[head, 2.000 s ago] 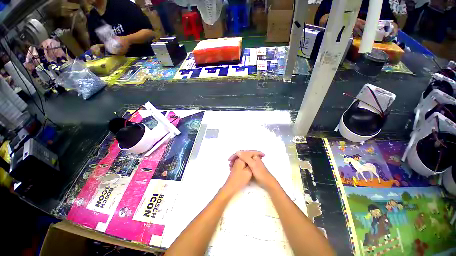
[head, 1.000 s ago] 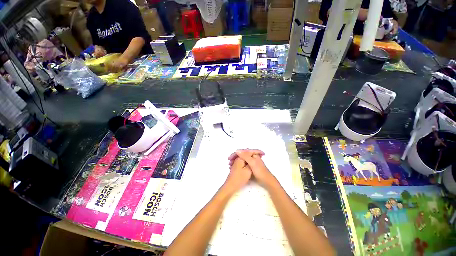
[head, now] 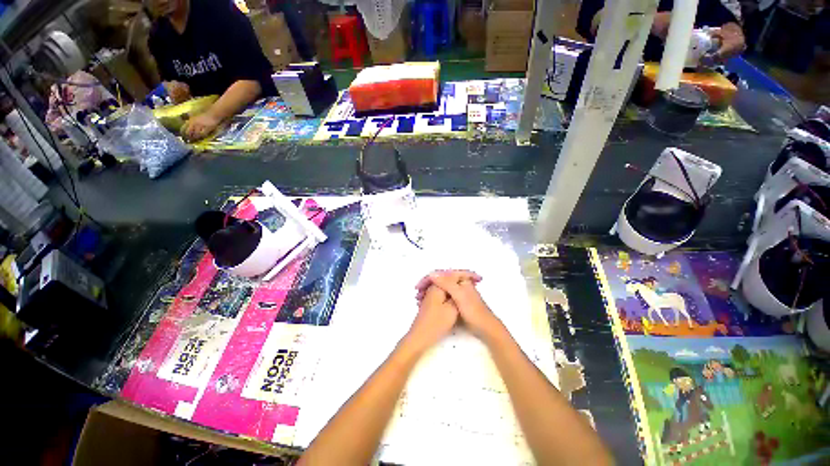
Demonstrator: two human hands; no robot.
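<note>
My left hand [head: 435,305] and my right hand [head: 464,293] are bare and clasped together over the white work mat [head: 428,391], with no object visible in them. A white camera housing with a dark opening [head: 389,202] stands beyond my hands at the mat's back edge, with a short dark lead in front of it. Another white housing with a bracket [head: 264,250] lies tilted on the pink printed cardboard [head: 227,364] to the left. A third housing [head: 651,218] is beyond the picture mats on the right.
Several white housings [head: 790,264] line the right edge. A white upright post [head: 592,127] stands right of the mat. Purple and green picture mats [head: 728,391] lie at right. An open carton [head: 114,437] is below left. Two people work across the bench, near orange blocks and a plastic bag [head: 150,141].
A white housing absent in the earliest frame now stands at the mat's back edge. My hands remain clasped in place. The hands of the person across at left have moved over the yellow item.
</note>
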